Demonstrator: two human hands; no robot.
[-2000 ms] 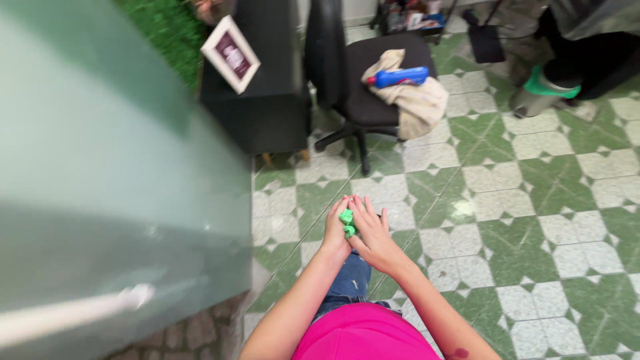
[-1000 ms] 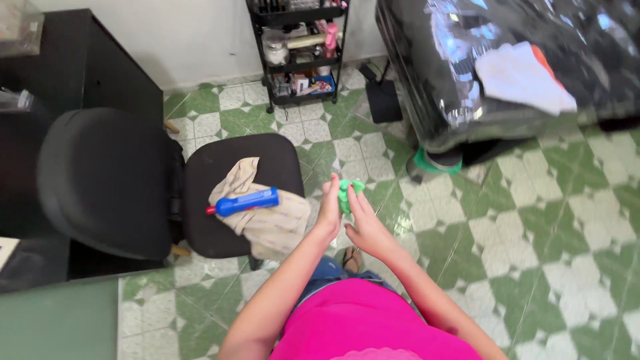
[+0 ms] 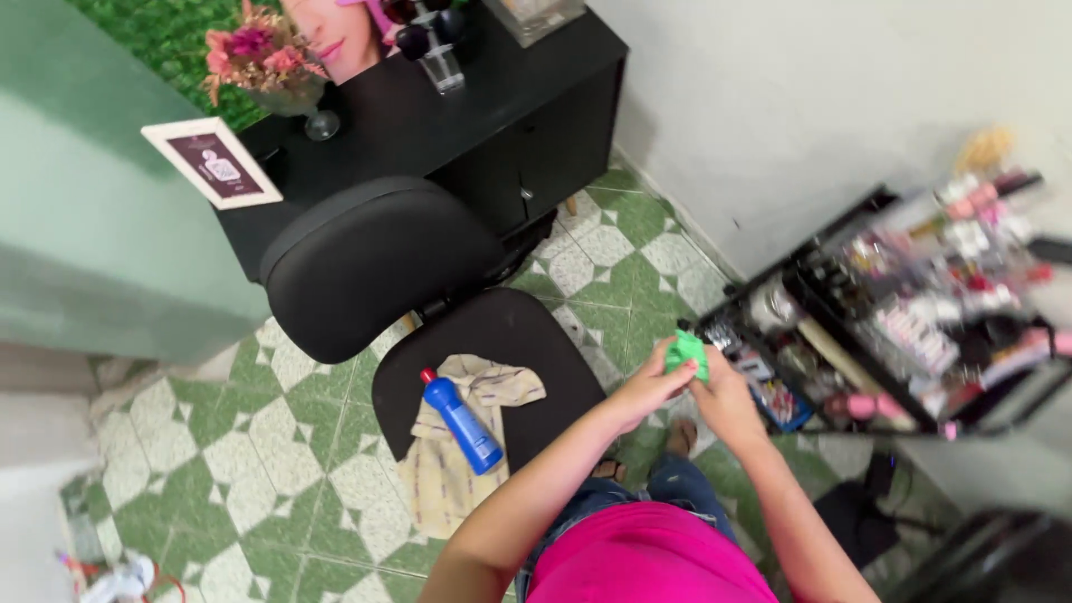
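A crumpled bright green item [image 3: 687, 356], soft and thin like cloth or plastic, is held between both hands in front of the body. My left hand [image 3: 655, 378] grips it from the left with the thumb across its lower part. On its right side, my right hand [image 3: 722, 394] holds it too, fingers partly hidden. To the left of the hands, a blue plastic bottle with a red cap [image 3: 463, 423] lies on a cream patterned cloth [image 3: 444, 494], draped over the seat of a black office chair [image 3: 536, 360].
Behind the chair stands a black cabinet [image 3: 502, 92] with a framed sign [image 3: 213, 163], a glass vase of flowers [image 3: 289, 92] and a sunglasses stand [image 3: 444, 67]. A black shelf cart [image 3: 854, 352] full of small items is close to my right hand. Green and white tiles [image 3: 268, 452] cover the floor.
The green item, spread between the palms one second ago, is now bunched up in the fingers of both hands. The view has swung left toward the cabinet.
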